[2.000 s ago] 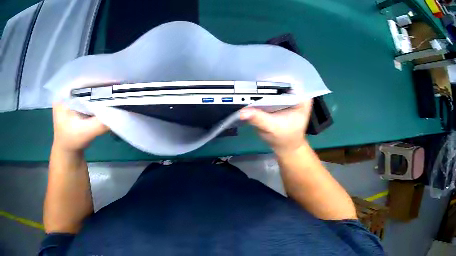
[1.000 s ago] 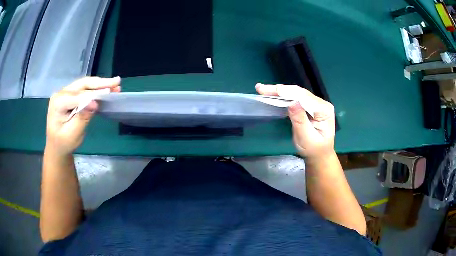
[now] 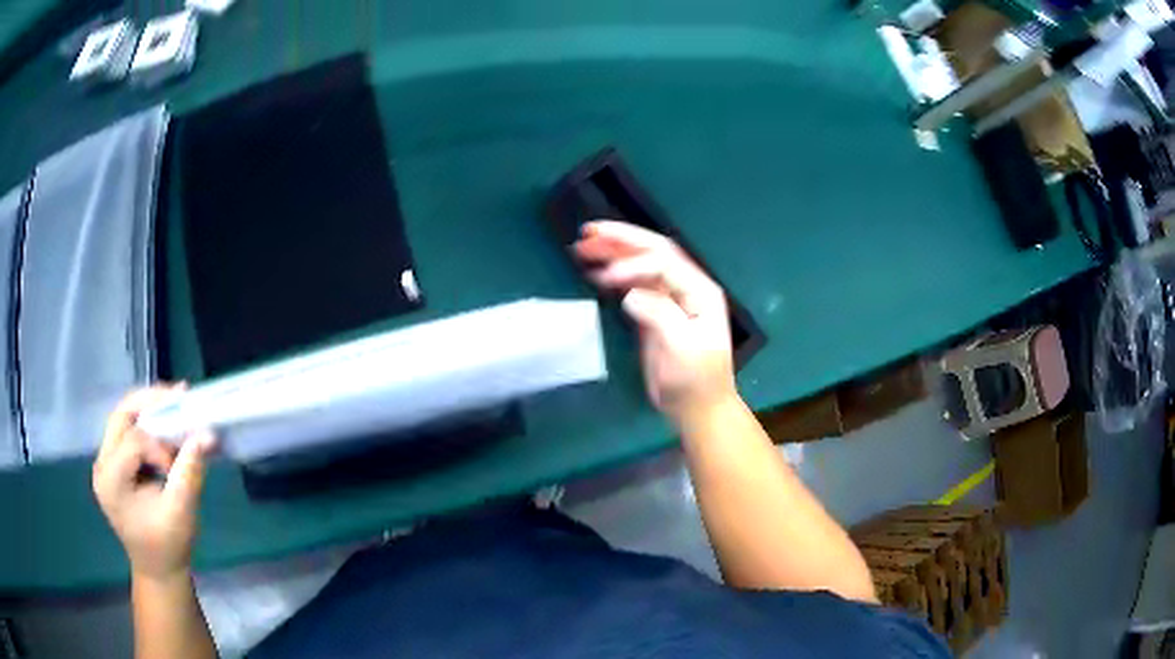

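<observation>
A whitish bagged flat product [image 3: 400, 380] is held edge-on above the bench, its far end free. My left hand [image 3: 152, 470] grips its left end between thumb and fingers. My right hand [image 3: 664, 303] is off the product, fingers apart, over a black foam end cap [image 3: 683, 258] with a long slot; whether it touches the foam is hard to tell. A flat black sheet [image 3: 290, 213] with a small white label lies behind the product. Another dark flat piece [image 3: 387, 451] lies partly hidden beneath the product.
Whitish protective bags [image 3: 90, 283] lie at the left on the green bench [image 3: 515, 90]. Small white packets [image 3: 164, 45] are at the back left. Cartons [image 3: 934, 566], a pink-seated stool [image 3: 1012, 380] and clear plastic [image 3: 1130, 341] are on the right beside the bench.
The bag's opening is folded closed. My right hand has let go of the product and moved to the foam end cap. The product now tilts, held by my left hand; the view has turned.
</observation>
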